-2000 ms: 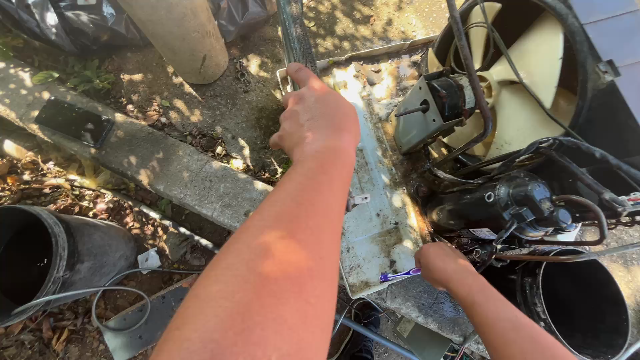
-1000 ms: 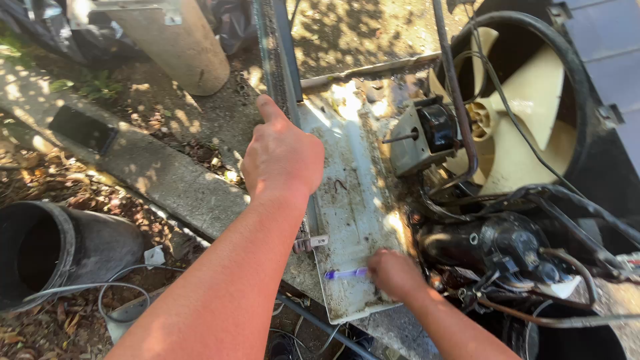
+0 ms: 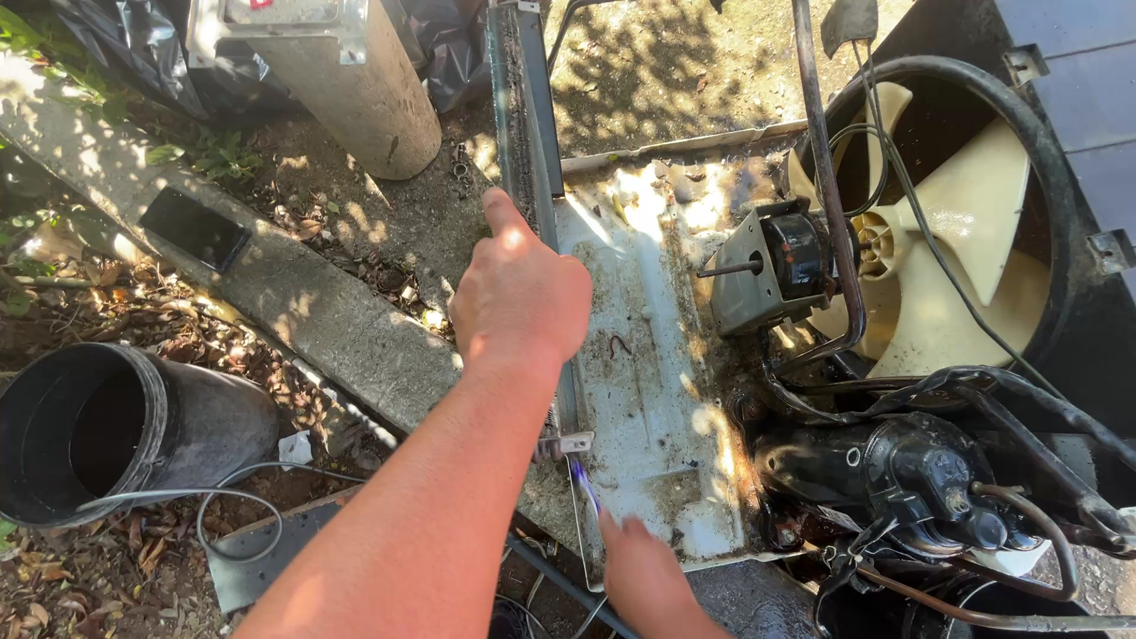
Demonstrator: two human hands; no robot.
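Note:
My left hand (image 3: 519, 297) is closed around the long finned coil (image 3: 517, 115), which stands on edge along the left side of a dirty white metal base pan (image 3: 643, 382). Below it, my right hand (image 3: 643, 568), blurred, holds a purple and white toothbrush (image 3: 584, 484), its head close to the metal bracket (image 3: 568, 444) at the coil's near end. To the right of the pan's bare part are a fan motor (image 3: 781, 262) with its shaft pointing left, a cream fan (image 3: 958, 231) and a black compressor (image 3: 905, 479).
A black bucket (image 3: 133, 435) lies at left with a grey cable beside it. A dark phone-like slab (image 3: 195, 227) rests on the concrete curb (image 3: 328, 311). A cylindrical part (image 3: 355, 98) stands at upper left near black plastic bags (image 3: 444, 44). Copper and black tubes cross the right side.
My right hand with the toothbrush has moved left across the pan, toward the bracket at the coil's near end. My left hand stays at the coil.

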